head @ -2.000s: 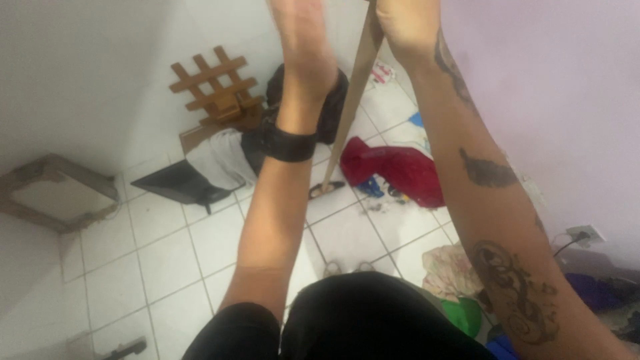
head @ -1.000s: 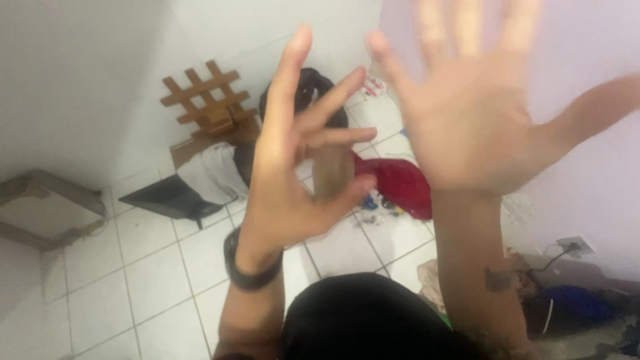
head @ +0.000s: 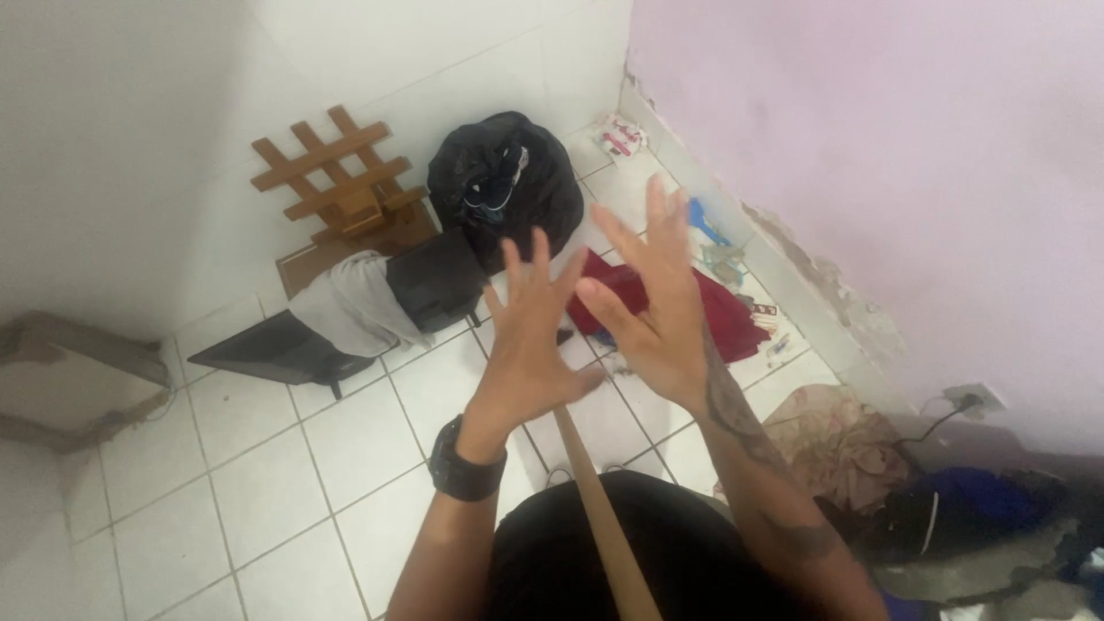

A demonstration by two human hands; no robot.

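Near the middle of the head view my left hand (head: 530, 341) is raised with its fingers spread, a black watch or band on its wrist. My right hand (head: 660, 302) hovers just to its right, fingers apart and slightly blurred, with a tattooed forearm below. Neither hand plainly holds anything. A long tan strip (head: 599, 513) runs from just below my left palm down over my black clothing; whether it touches that hand I cannot tell. Beneath and behind the hands, a dark red cloth (head: 729, 319) lies on the tiled floor.
Against the wall stand a wooden lattice piece (head: 332, 177) and a full black bag (head: 509, 185). A dark flat panel (head: 267, 349) bears a grey cloth (head: 358, 302). A framed opening (head: 78, 379) is at left. At right are a wall socket (head: 975, 399) and crumpled cloths (head: 832, 440).
Both hands have come lower and closer together since one second ago. Two seconds ago the strip hung from near my raised right hand; now it runs below my left palm.
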